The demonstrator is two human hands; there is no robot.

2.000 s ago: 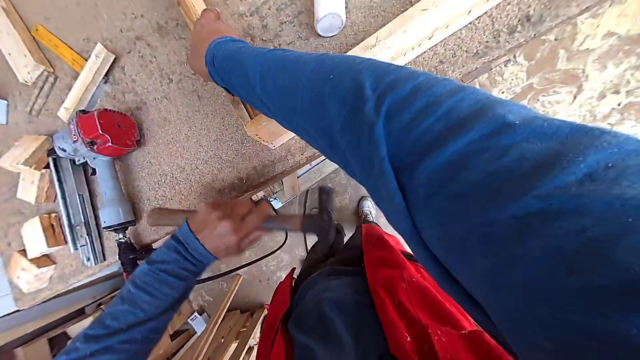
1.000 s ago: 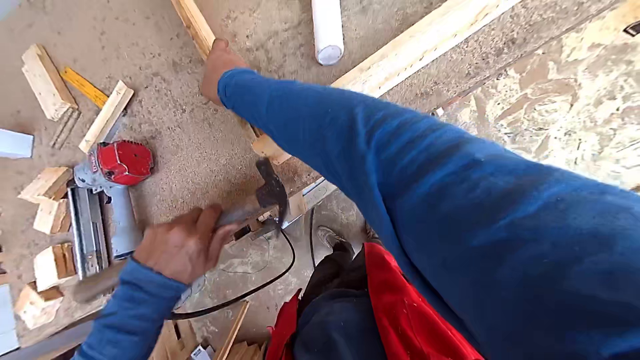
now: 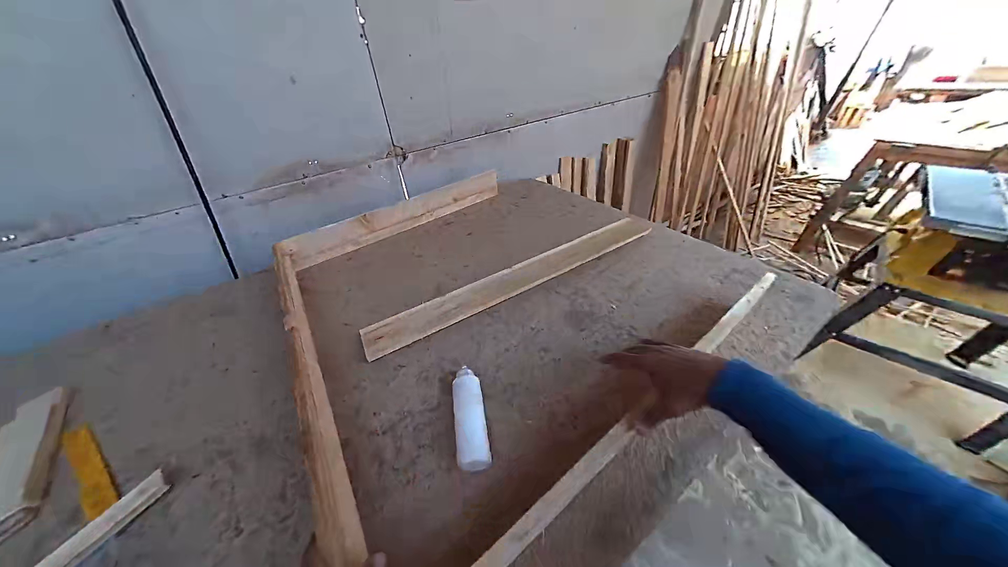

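My right hand point(image 3: 665, 382), blurred, lies over a long narrow wooden strip point(image 3: 563, 492) at the table's near right side, its fingers stretched left; whether it grips the strip is unclear. At the bottom edge, fingertips of my left hand point(image 3: 377, 559) show on both sides of the near end of a wooden board point(image 3: 319, 417). That board's far end meets another board point(image 3: 394, 216) at a corner. A loose board point(image 3: 504, 287) lies between the far board and the strip. Inside these pieces lies a white plastic bottle point(image 3: 471, 421) with a nozzle.
The worktable point(image 3: 213, 378) stands against a grey panel wall point(image 3: 299, 87). At its left lie wood offcuts point(image 3: 35, 449) and a yellow piece point(image 3: 90, 472). Wooden strips point(image 3: 693, 142) lean beyond the far right corner. A metal-framed stand point(image 3: 937, 299) is at right.
The view has swung up across the table. My right hand has left the board it was on and is now over the right strip. The hammer held in my left hand earlier is out of view.
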